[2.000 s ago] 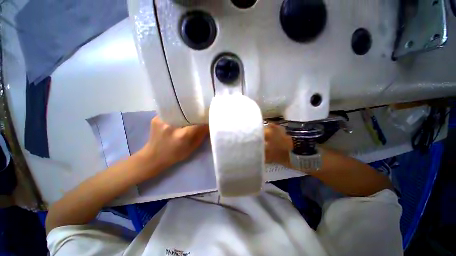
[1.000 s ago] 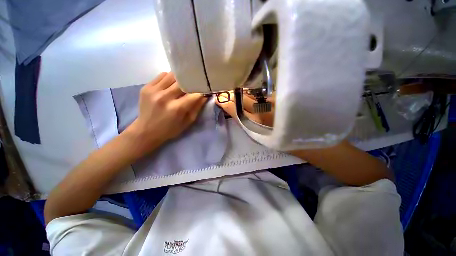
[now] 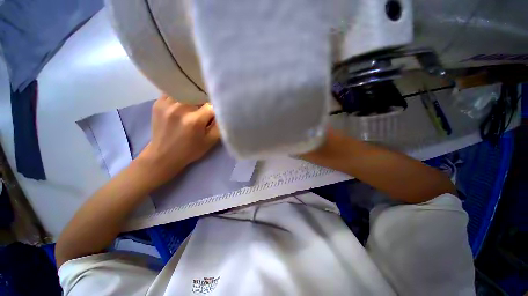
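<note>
A grey fabric panel (image 3: 188,180) lies flat on the white table beside the machine head, with a paler band (image 3: 109,140) and a dark line at its left end. My left hand (image 3: 180,128) rests on the panel's upper part with bent fingers; its fingertips are partly hidden by the white sewing machine head (image 3: 266,75). A small pale flap (image 3: 244,170) shows at the panel's right end. My right hand is hidden behind the machine; only the wrist and forearm show. The needle is hidden.
Larger grey sheets (image 3: 43,34) lie at the upper left, with a dark navy piece (image 3: 26,133) below them. A thin pen-like tool (image 3: 435,113), clear plastic (image 3: 476,101) and a black cable (image 3: 499,113) lie at the right. Blue baskets (image 3: 492,173) stand below the table edge.
The machine head first shifted right and then back left in view. A small pale flap now shows at the panel's right end. My right hand, partly visible before, is now hidden.
</note>
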